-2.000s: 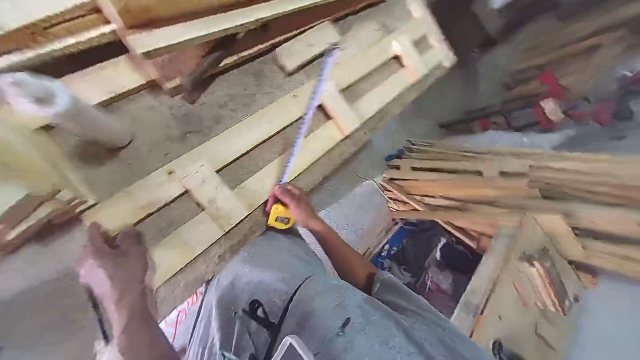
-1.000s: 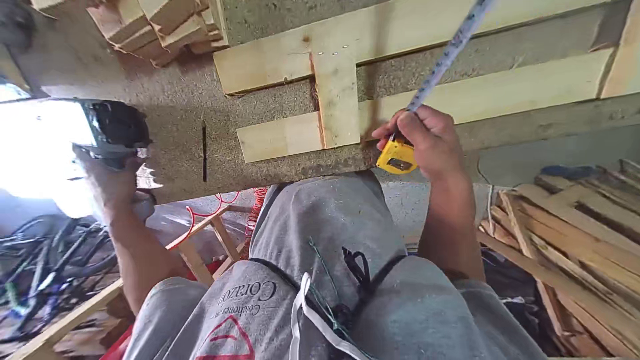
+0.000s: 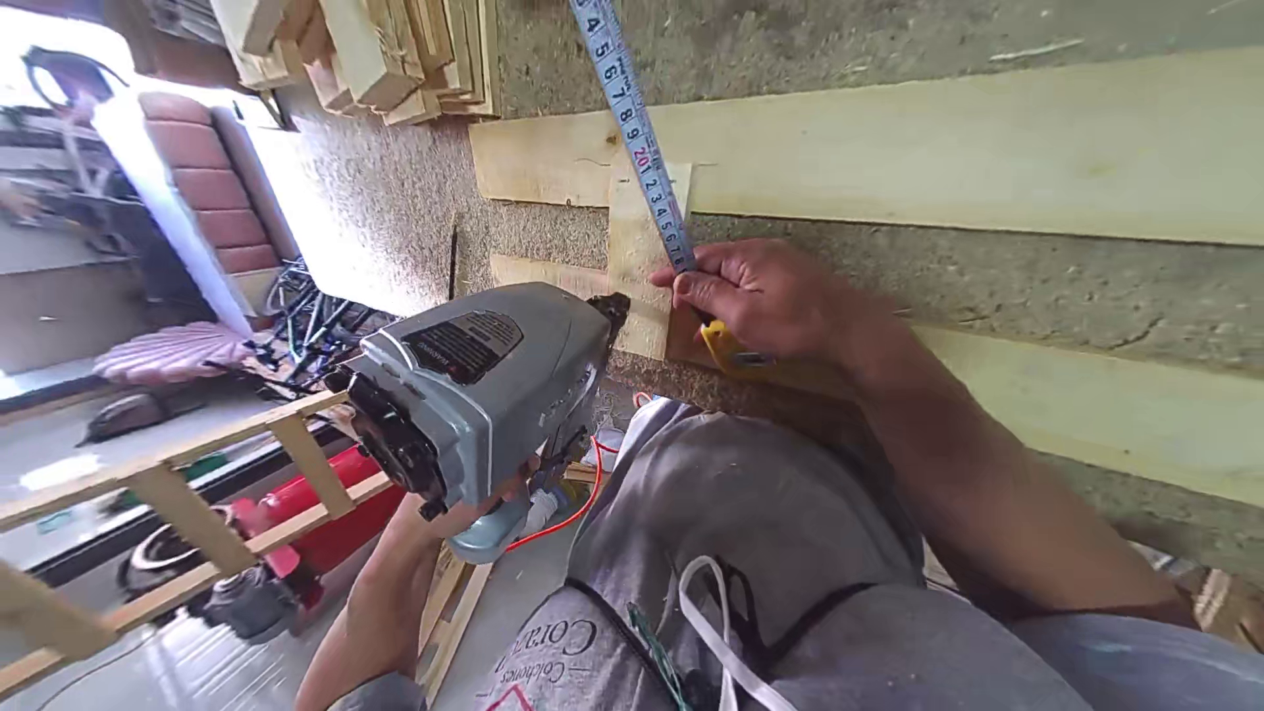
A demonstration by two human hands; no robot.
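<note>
A grey pneumatic nailer (image 3: 494,375) is held up in my left hand (image 3: 434,513), which it mostly hides; its nose points at the end of a short wooden crosspiece (image 3: 637,227). My right hand (image 3: 755,296) grips a yellow tape measure (image 3: 731,346) with its blade (image 3: 637,128) pulled out toward the top of the view. The blade crosses the crosspiece and a long pale board (image 3: 938,148). A second long board (image 3: 1096,405) runs beneath my right forearm. The boards and crosspiece lie on a rough worktop.
Stacked wood pieces (image 3: 375,49) stand at the worktop's upper left. An orange-red hose (image 3: 583,509) hangs below the nailer. At the lower left are a wooden ladder-like frame (image 3: 197,523) and a red tank (image 3: 336,494). Bicycles or similar metal parts and a pink cushioned seat (image 3: 207,188) are beyond.
The nailer, in my left hand one second ago, has come from the far left to the crosspiece. Two seconds ago that hand was at the boards without it. The view has shifted strongly.
</note>
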